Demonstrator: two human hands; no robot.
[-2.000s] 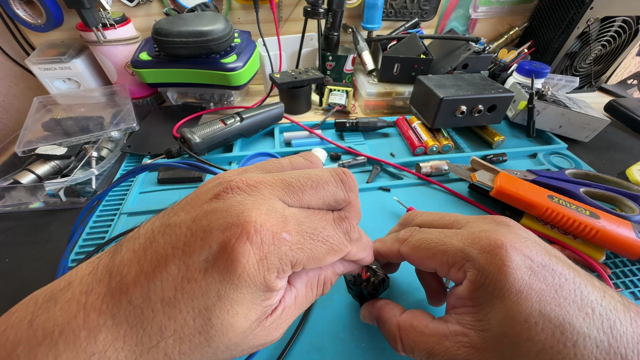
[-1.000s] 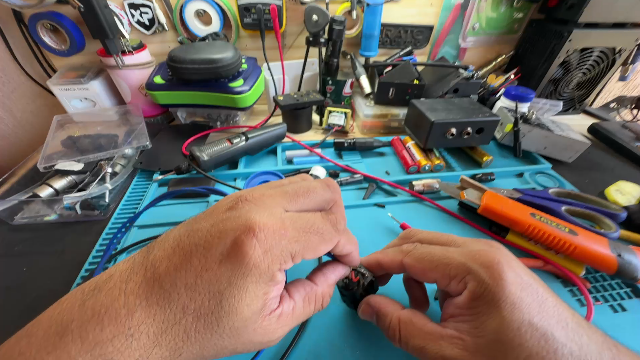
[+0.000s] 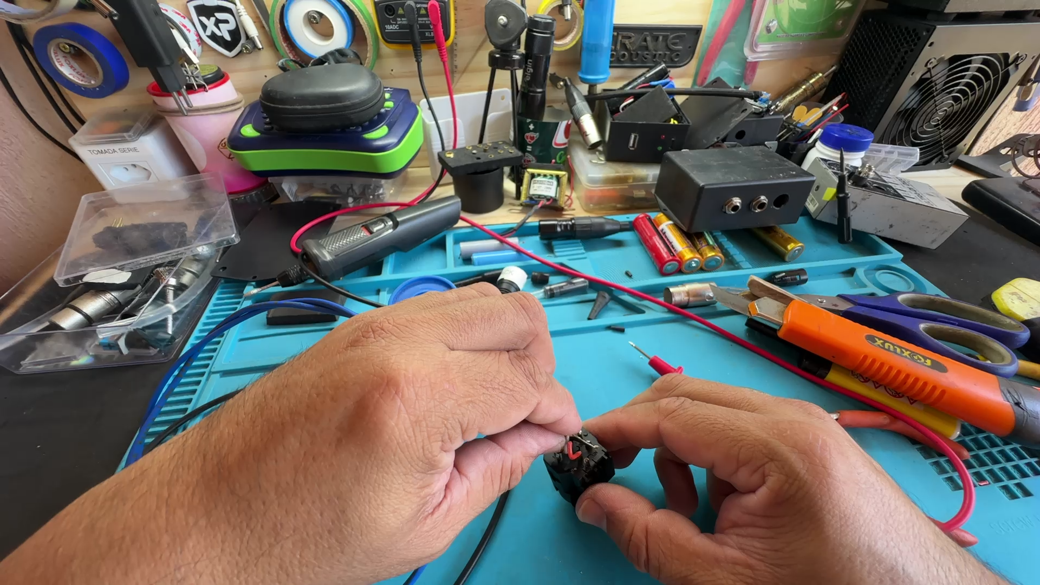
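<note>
A small black electrical part with a short red wire in it (image 3: 578, 469) sits between my two hands, low in the middle of the view. My right hand (image 3: 731, 463) grips it, thumb at the front and index finger behind. The thumb and index finger of my left hand (image 3: 439, 398) are pinched together at its upper left edge; whatever is between those fingertips is hidden. A black cable (image 3: 490, 528) runs down below the part. The red test probe (image 3: 664, 366), its metal tip bare, lies on the blue silicone mat (image 3: 585, 349) just beyond my right hand.
An orange utility knife (image 3: 902, 357) and purple-handled scissors (image 3: 934, 313) lie at the right. Batteries (image 3: 655, 244) and a black metal box (image 3: 731, 188) are at the back. Left are a clear plastic box (image 3: 49, 341) and blue cables (image 3: 187, 341). The red lead (image 3: 731, 333) crosses the mat.
</note>
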